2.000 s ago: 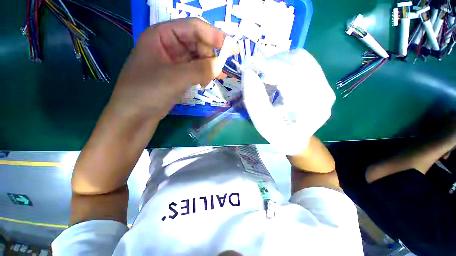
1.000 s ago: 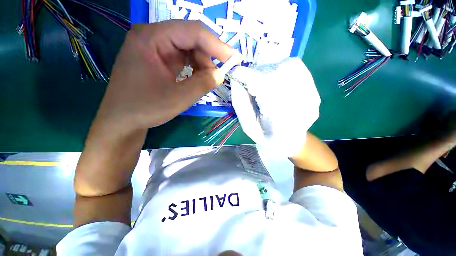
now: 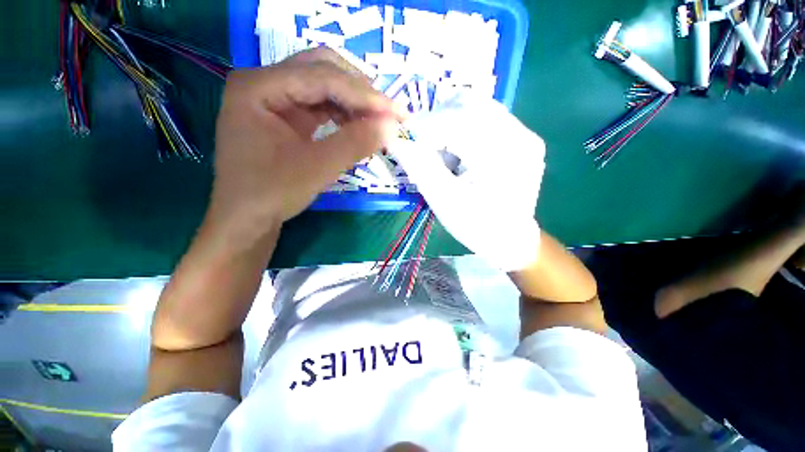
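Note:
My left hand point(image 3: 291, 132), bare, pinches at the top end of a wire harness above the blue tray point(image 3: 521, 53); the small white plastic piece at its fingertips is mostly hidden. Another small white piece point(image 3: 325, 131) shows inside the curl of its fingers. My right hand point(image 3: 485, 177), in a white glove, is closed on the wire harness point(image 3: 413, 243), touching the left fingertips. The harness's red, white, blue and black loose wires hang below the glove, past the tray's near rim. The tray holds many white plastic pieces point(image 3: 459, 53).
Unfinished harnesses point(image 3: 154, 97) lie at the left on the green bench point(image 3: 97, 203). One finished assembly point(image 3: 640, 71) lies at the right, beside a pile of others point(image 3: 702, 53). Another person's forearm point(image 3: 724, 274) is at the bench edge on the right.
My fingertips have come together at the harness end, hiding the white piece seen earlier. The loose wires now hang lower and more upright. The view has shifted slightly.

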